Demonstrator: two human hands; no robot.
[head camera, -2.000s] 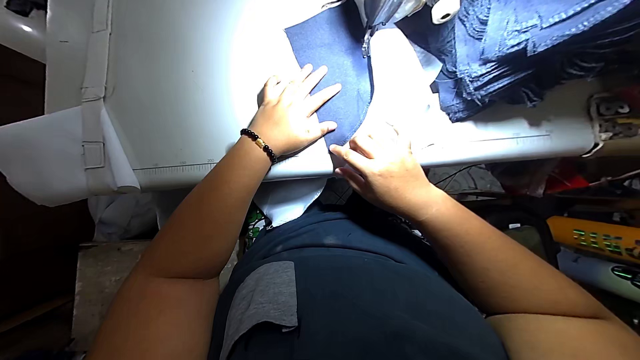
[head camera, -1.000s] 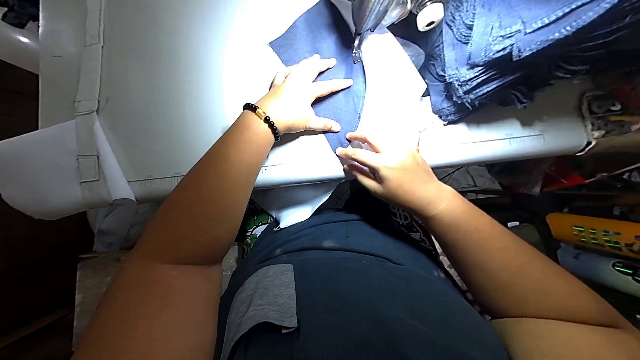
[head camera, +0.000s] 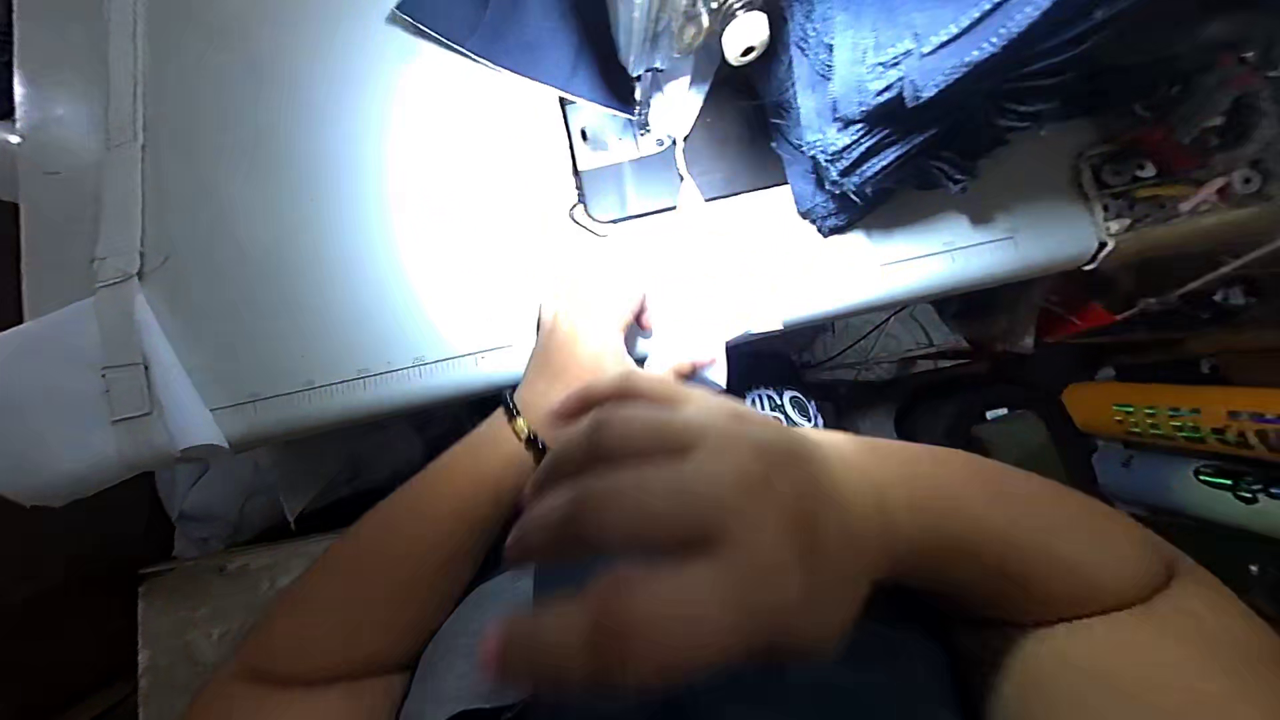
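Note:
Dark blue fabric (head camera: 520, 45) lies at the sewing machine's presser foot (head camera: 650, 105), with white material (head camera: 692, 185) running from the foot toward the front. My left hand (head camera: 590, 345) is at the table's front edge, near white material, partly lost in glare; whether it grips anything cannot be told. My right hand (head camera: 690, 520), blurred, is raised close to the camera in front of my body, fingers spread, with nothing seen in it. It hides part of my left wrist and its beaded bracelet (head camera: 520, 425).
A pile of frayed dark blue fabric pieces (head camera: 860, 110) lies right of the machine head. The white sewing table (head camera: 270, 200) has a ruler scale along its front edge. A tray of bobbins and small parts (head camera: 1150, 180) is at the right end. Strong lamp glare covers the middle.
My right hand has left the fabric and come up near the camera. My left hand has moved off the blue fabric to the table's front edge. The blue fabric now lies farther back, exposing the machine's metal plate.

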